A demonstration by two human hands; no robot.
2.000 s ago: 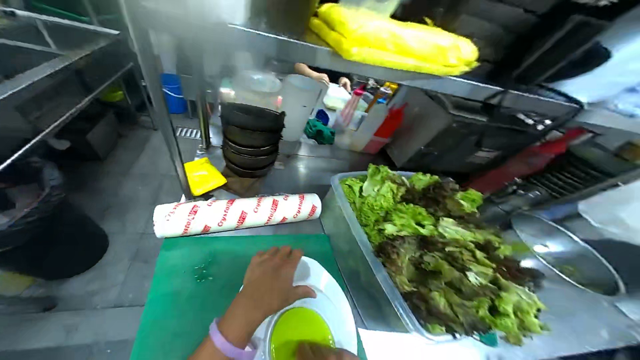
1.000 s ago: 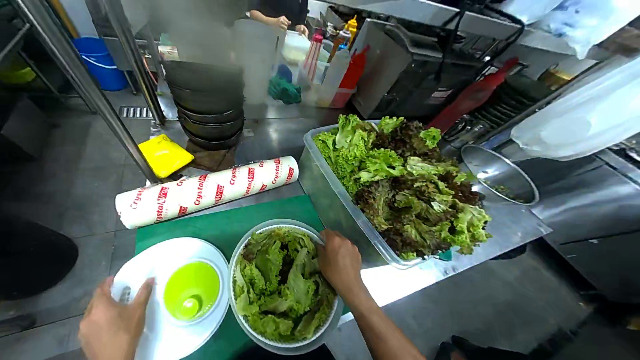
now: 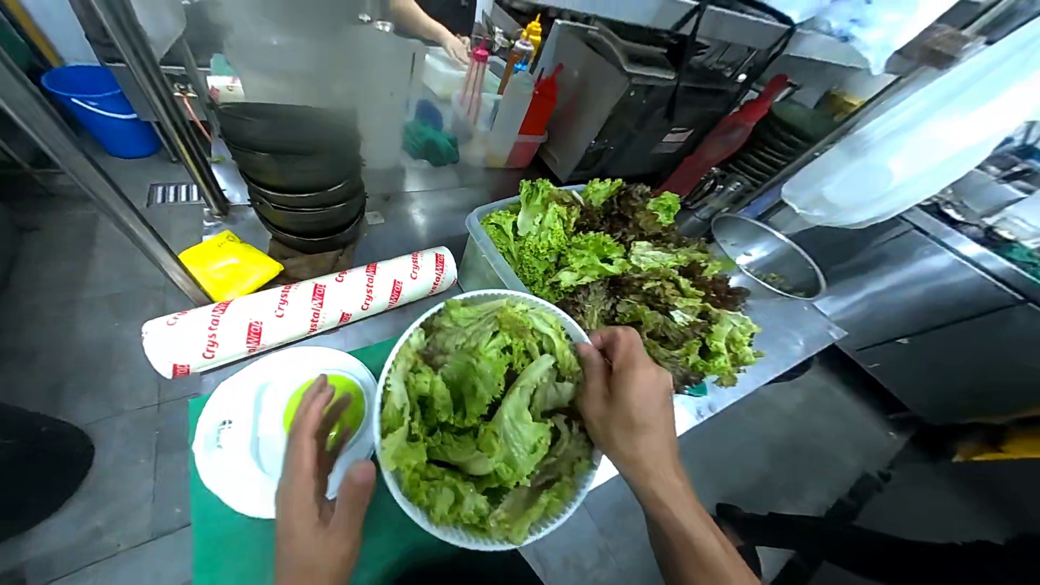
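Observation:
A round white basket with slotted walls [image 3: 390, 479], filled with green lettuce leaves [image 3: 487, 406], is tilted toward me. My right hand [image 3: 630, 398] grips its right rim between thumb and fingers. My left hand [image 3: 321, 487], fingers apart and holding nothing, hovers over the right part of a white round lid [image 3: 236, 439], which has a lime-green disc [image 3: 345, 406] on it. The lid lies on a green cutting board [image 3: 231, 544], left of the basket. Behind the basket, a clear plastic tub [image 3: 479, 236] is heaped with green and reddish lettuce [image 3: 617, 260].
A plastic wrap roll [image 3: 301, 313] lies behind the board, near a yellow cloth or pad [image 3: 230, 264] and stacked black bowls [image 3: 296, 179]. A metal bowl [image 3: 768, 256] stands at right. Squeeze bottles [image 3: 540, 101] are at the back, near another person's hand [image 3: 457, 47].
The lid, under my hands two seconds ago, is now beside the lettuce-filled basket. Over the last second my right hand has raised and tilted the basket; my left hand has moved right, over the green disc.

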